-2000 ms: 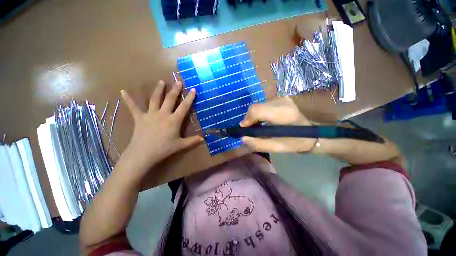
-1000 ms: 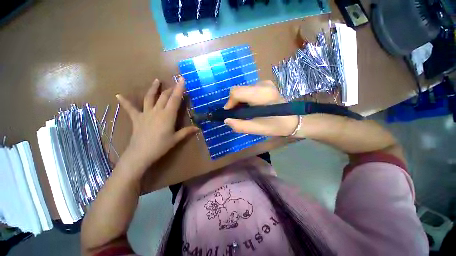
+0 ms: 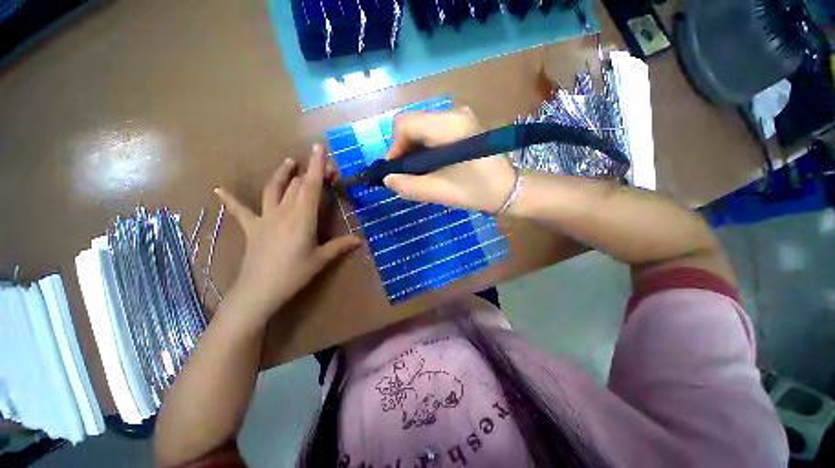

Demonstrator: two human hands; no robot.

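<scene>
A blue solar cell (image 3: 430, 239) with pale parallel lines lies flat on the table in front of me. A thin ribbon (image 3: 351, 218) runs along its left edge. My right hand (image 3: 453, 164) holds the black soldering iron (image 3: 458, 153) like a pen, over the upper part of the cell. Its tip is at the cell's upper left edge, close to my left fingertips. My left hand (image 3: 291, 219) is spread with fingers apart at the cell's left edge, fingertips and thumb at the ribbon. Whether it pinches anything cannot be told.
Short ribbons (image 3: 572, 128) lie in a heap at right beside white strips (image 3: 634, 119). Long ribbons (image 3: 156, 297) lie on white strips at left, with another white pile (image 3: 41, 356) farther left. Dark cell stacks (image 3: 343, 26) stand on a green sheet (image 3: 384, 78). The iron stand (image 3: 648, 35) is upper right.
My right hand and the soldering iron have moved up along the cell's left edge, from its lower part to its upper part. My left hand's upper fingers have drawn closer together.
</scene>
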